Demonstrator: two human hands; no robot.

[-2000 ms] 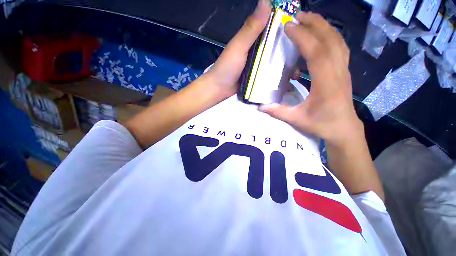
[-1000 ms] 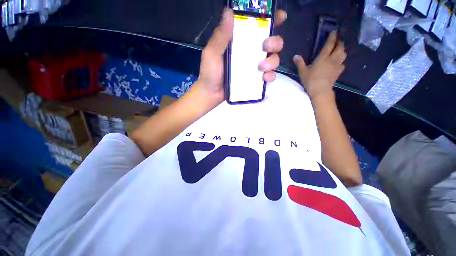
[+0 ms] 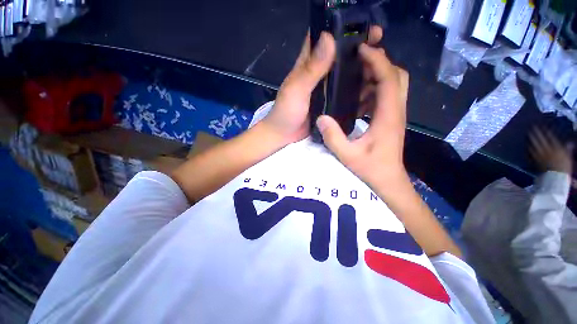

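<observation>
My left hand (image 3: 294, 95) holds a black case, seen mostly edge-on, near the top centre, its fingers along the left side. My right hand (image 3: 379, 107) holds a black top cover (image 3: 348, 79) against the case, thumb at the lower end and fingers at the upper right. The cover shows its dark inner face, tilted, with a small yellowish mark near its upper end. The white cell and green board are hidden. Whether cover and case are joined, I cannot tell.
Open units with white cells (image 3: 490, 19) lie on clear bags at the upper right. An empty bubble bag (image 3: 487, 117) lies across the bench edge. Another person's hand (image 3: 549, 149) is at the far right. Bagged units (image 3: 19, 16) are at the upper left. A red bin (image 3: 73, 101) and cartons (image 3: 117, 149) are below.
My right hand has left the bench at right with the black cover and brought it to the case in my left hand. The cell is now out of sight. Another person's hand has appeared.
</observation>
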